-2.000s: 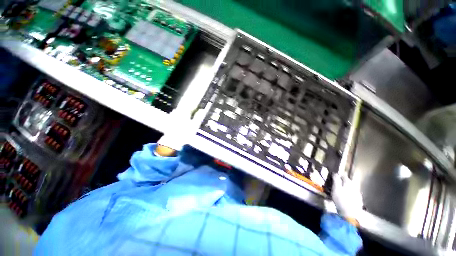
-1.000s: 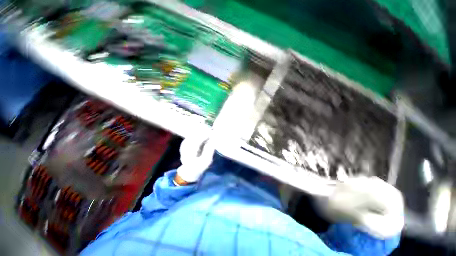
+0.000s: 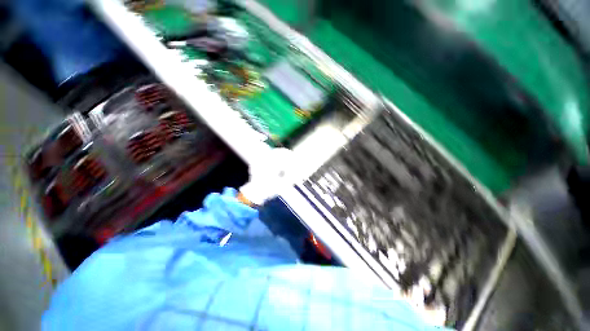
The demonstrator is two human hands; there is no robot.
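The picture is blurred. An empty carrier fixture (image 3: 414,200) with a dark grid of cut-outs and a pale frame lies on the conveyor, right of centre. My left hand (image 3: 270,174), in a white glove, is at the carrier's near left corner, over the pale near rail; blur hides whether its fingers grip the frame. A pale, blurred patch at the carrier's near right edge may be my right hand's fingertips; the rest of that hand does not show. A green circuit board (image 3: 259,97) crowded with parts lies up-left of the carrier, across a narrow gap.
Clear trays with orange-red rows of dark parts (image 3: 145,145) stand left of the conveyor. Dark blue cloth (image 3: 65,39) is at the upper left. A green shelf surface (image 3: 414,84) runs along the far side. Yellow-marked floor (image 3: 35,239) shows at the left edge. The conveyor's far rail (image 3: 453,168) borders the carrier.
The view has turned, so the conveyor slopes more steeply. My left hand remains by the carrier's near left corner. My right hand, clearly seen before at the near right corner, has almost left the picture.
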